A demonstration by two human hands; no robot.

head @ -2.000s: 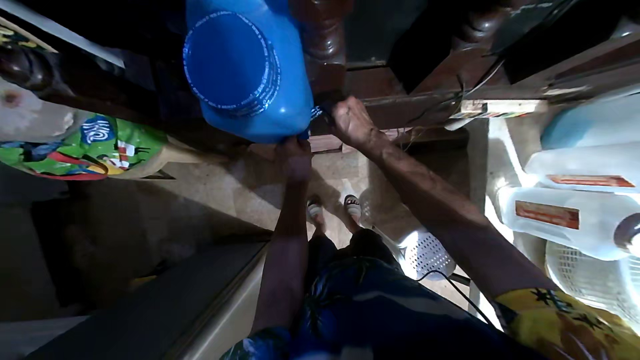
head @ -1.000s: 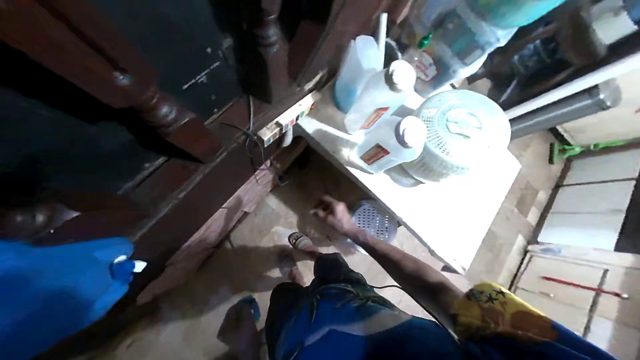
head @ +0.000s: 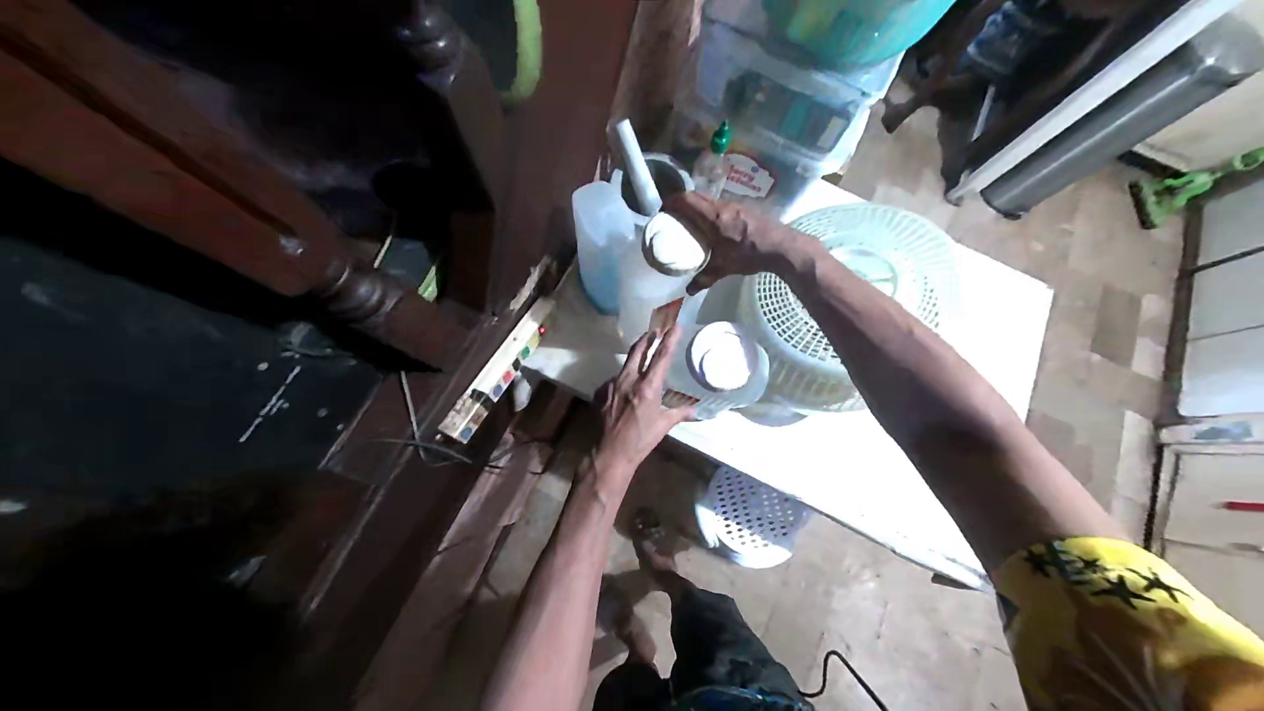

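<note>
Two white-capped plastic jugs stand on the white table. My right hand (head: 726, 237) is curled at the top of the rear jug (head: 647, 286), beside its white cap; whether its fingers close on a handle is hidden. My left hand (head: 642, 395) lies with spread fingers against the lower front of the jugs, near their red labels. The front jug (head: 723, 360) stands close to the right of that hand. Behind them are a translucent pitcher with bluish contents (head: 595, 237) and a container with a white stick-like handle (head: 638, 168) in it.
A pale green plastic basket with a lattice cover (head: 854, 286) sits right of the jugs. Clear storage bins (head: 780, 109) and a green-capped bottle (head: 713, 163) stand behind. A perforated white stool (head: 752, 518) is below the table's front edge (head: 889, 538). Dark wooden furniture (head: 395, 316) lies left.
Both hands have come to the jugs. The blue container, between my hands two seconds ago and at the left edge one second ago, is out of view. The view has swung right.
</note>
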